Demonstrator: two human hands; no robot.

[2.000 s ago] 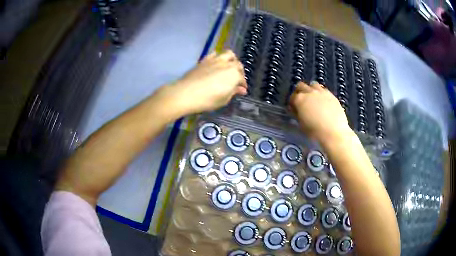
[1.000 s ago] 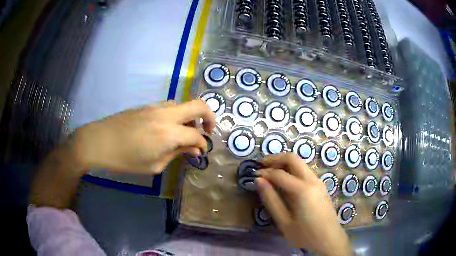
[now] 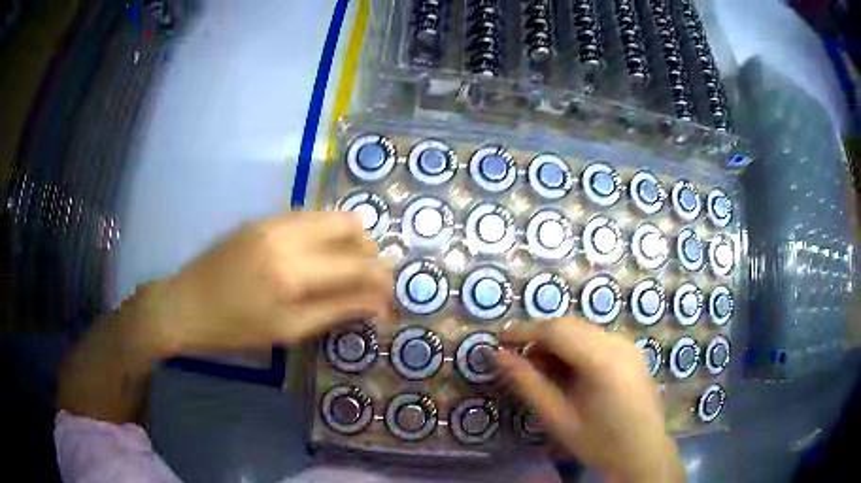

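Note:
The clear pocket tray (image 3: 326, 377) lies in front of me with rows of round ringed parts (image 3: 422, 287) lying flat, pale centres up. My left hand (image 3: 283, 278) is blurred over the tray's left edge, its fingertips around the third row; they hide the pocket there. My right hand (image 3: 590, 391) is over the lower middle, fingers bent down beside a ringed part (image 3: 480, 357) in the fourth row. It covers several pockets. Whether either hand holds a part cannot be told. Beyond, the slotted tray (image 3: 514, 28) holds dark parts on edge in long channels.
A thick stack of shiny, bumpy clear trays (image 3: 788, 226) stands at the right. Ribbed dark, shiny material (image 3: 66, 203) is along the left. Blue tape (image 3: 316, 123) and yellow tape run beside the trays on the white bench (image 3: 227, 113).
The ringed parts that were in both hands now cannot be made out. More parts lie in the tray's lower left rows. My right hand has moved slightly right and down; the view has shifted.

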